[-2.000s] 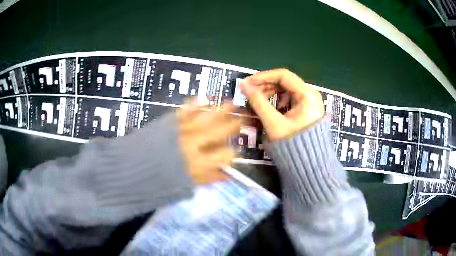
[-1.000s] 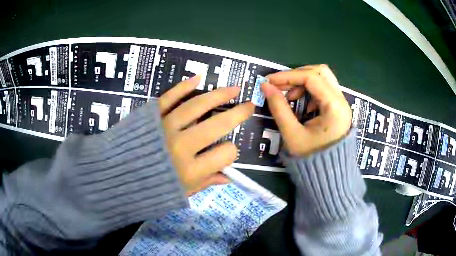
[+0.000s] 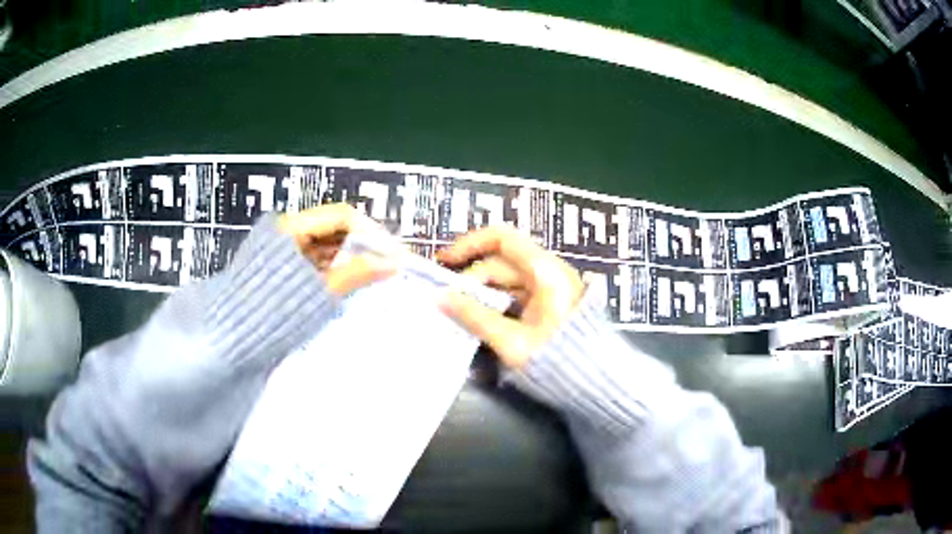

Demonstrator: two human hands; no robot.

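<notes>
The sticker sheet hangs from both hands in front of the label strip, mostly white, with faint blue print at its lower end. Its top edge is folded or curled. My left hand holds the top left part of the sheet. My right hand pinches the folded top edge at the right. Single stickers at the fingertips cannot be made out. The label strip runs left to right behind the hands, with two rows of black labels. Pale blue stickers show on labels near its right end.
The strip lies on the dark green surface, with a curved white edge beyond. A folded label stack is at the right. A white round object stands at the left edge. Something red is at the lower right.
Both hands now hold the sticker sheet, which is raised from the near side. The small blue sticker formerly in my right fingertips no longer shows there. The view has shifted and shows more of the bench.
</notes>
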